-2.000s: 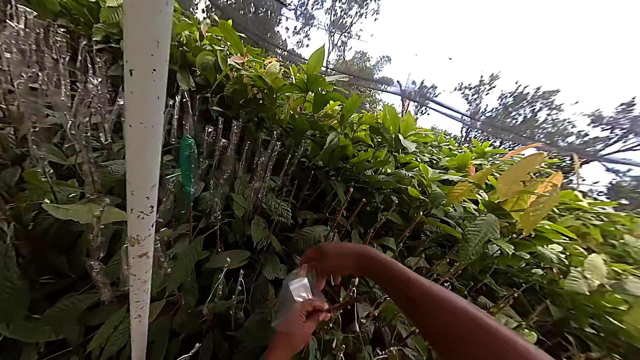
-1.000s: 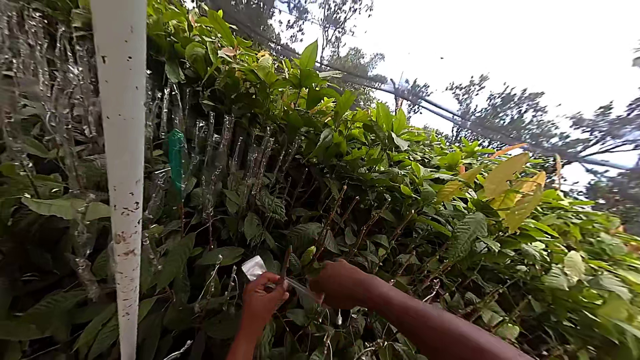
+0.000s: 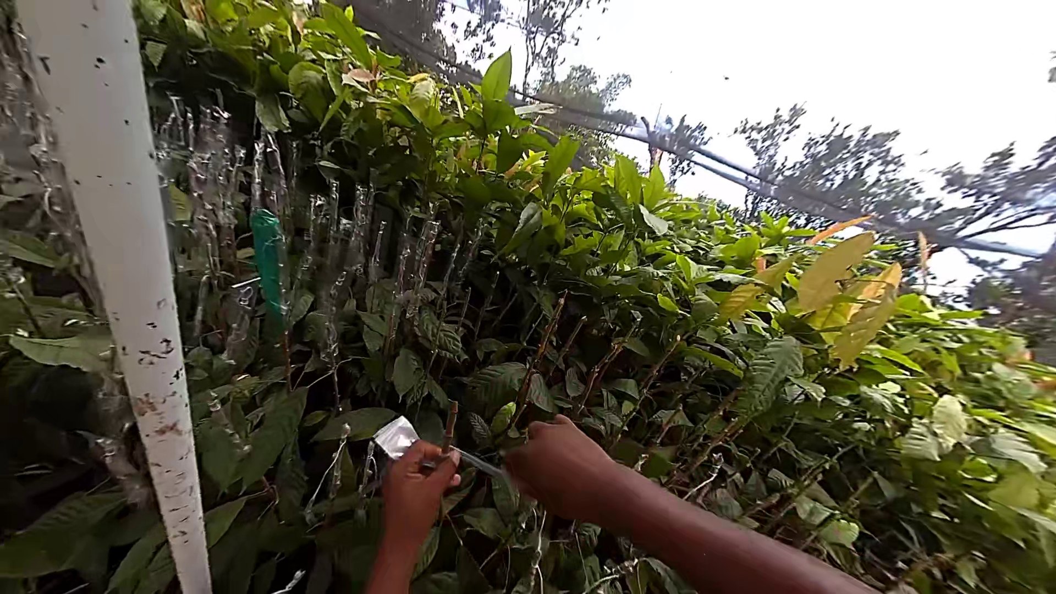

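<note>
My left hand (image 3: 419, 487) pinches a cut plant stem (image 3: 450, 426) near its upright top, low in the middle of the view. A folded piece of clear plastic film (image 3: 396, 437) sticks out on the left of its fingers. From those fingers a narrow clear plastic strip (image 3: 480, 464) runs stretched to the right. My right hand (image 3: 561, 470), its back to the camera, grips the strip's other end; its fingertips are partly hidden. Leaves surround both hands, and the lower part of the stem is hidden.
A white, scuffed pole (image 3: 136, 272) stands close on the left. Behind it rise several seedling stems wrapped in clear plastic (image 3: 425, 256), one in green plastic (image 3: 268, 264). Bare cut stems (image 3: 540, 355) stand just beyond my hands. Dense leafy seedlings (image 3: 767, 379) spread to the right.
Two seconds ago my hands were close together around the plastic film. They have since moved apart, with the strip stretched between them and the stem top showing.
</note>
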